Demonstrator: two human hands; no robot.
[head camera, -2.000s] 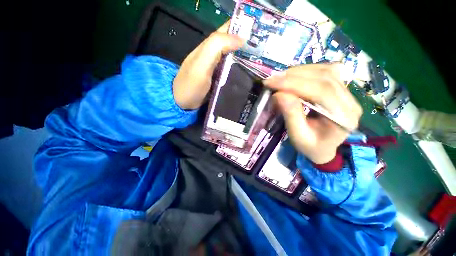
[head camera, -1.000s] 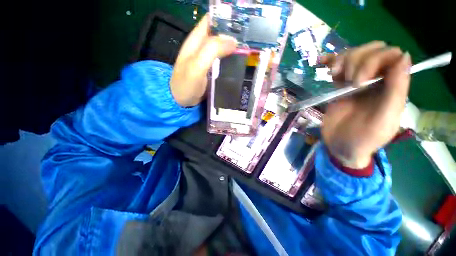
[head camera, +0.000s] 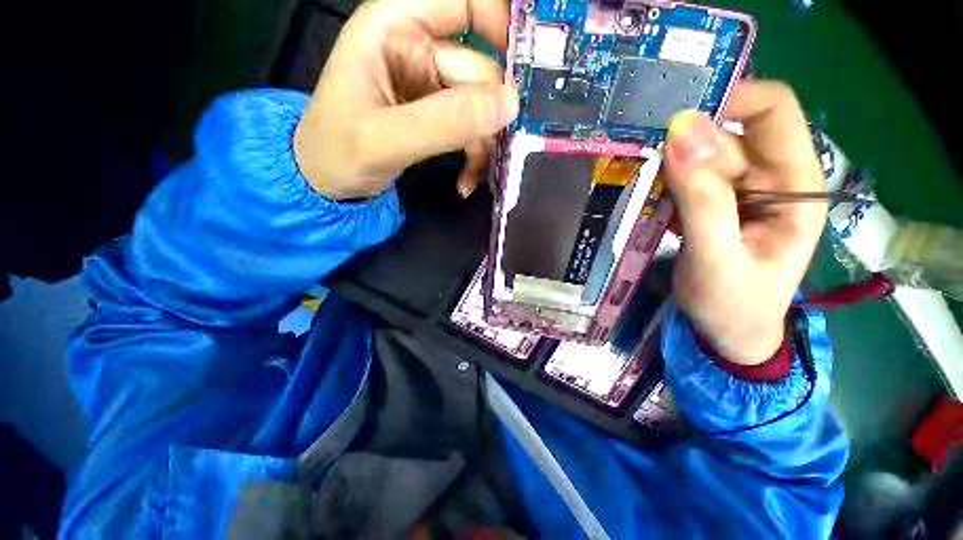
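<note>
A phone mid-frame (head camera: 549, 320) with a red-pink rim is held upright above the black tray. A blue mainboard (head camera: 599, 65) with grey shields lies across its top end. A dark grey rectangle fills the battery bay (head camera: 544, 216), with an orange flex cable (head camera: 616, 172) beside it. My left hand (head camera: 407, 105) grips the frame's left edge, thumb at the board's lower left corner. My right hand (head camera: 744, 200) holds the right edge, thumb on the board's lower right. Dark tweezers (head camera: 797, 196) are tucked in my right hand, pointing right.
Under the held frame, the black compartment tray (head camera: 407, 276) holds more pink frames (head camera: 599, 369). A white strip (head camera: 927, 343) with small boards and a yellowish taped roll (head camera: 927, 253) lie at the right on the green mat. A red block (head camera: 936, 435) is at the far right.
My right hand, earlier raised away to the right with the tweezers, has come back and now grips the frame's right edge. The frame has moved right and nearer the camera, and the tweezers have swung sideways.
</note>
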